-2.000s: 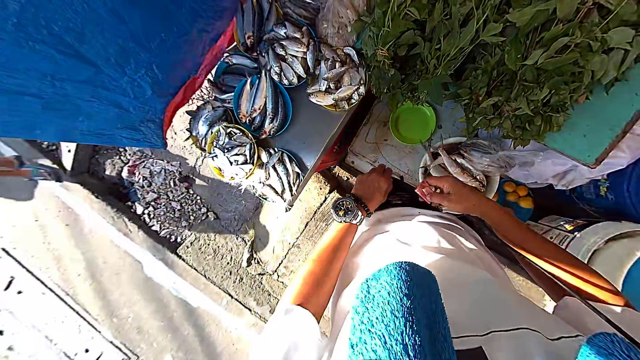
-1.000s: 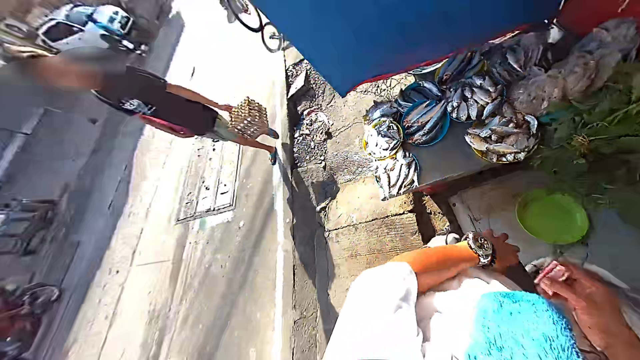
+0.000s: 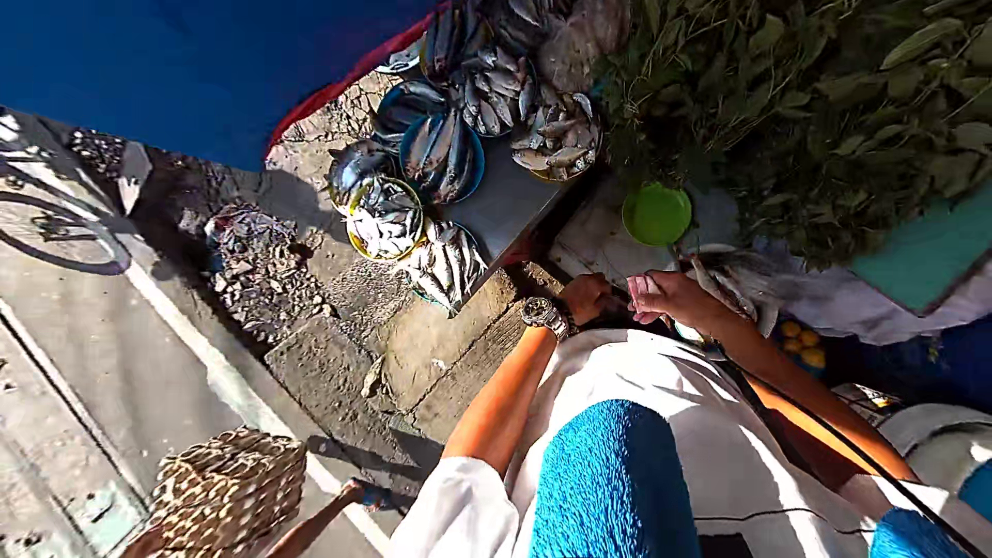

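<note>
My left hand [image 3: 585,298], with a metal wristwatch [image 3: 545,314] on the wrist, is closed around something dark beside the table's corner; what it is cannot be made out. Just to its right, my right hand [image 3: 659,297] has its fingers bent together around a small pinkish piece, perhaps fish. A bowl of fish [image 3: 728,283] lies partly behind my right forearm. Above my right hand is a green plastic plate [image 3: 657,214]. Left of the hands, small silvery fish [image 3: 446,263] fill a dish at the edge of a grey table [image 3: 508,203].
Several dishes of fish [image 3: 443,155] crowd the table. Leafy greens [image 3: 806,116] are heaped at upper right. Yellow fruits [image 3: 802,341] and a white bucket [image 3: 930,442] are at right. A blue tarpaulin [image 3: 155,70] hangs upper left. A passer-by holds a woven basket [image 3: 232,488] lower left.
The view swung toward the street and back. The passer-by with the woven load, seen at upper left one second ago, is now at lower left. My hands remain close together.
</note>
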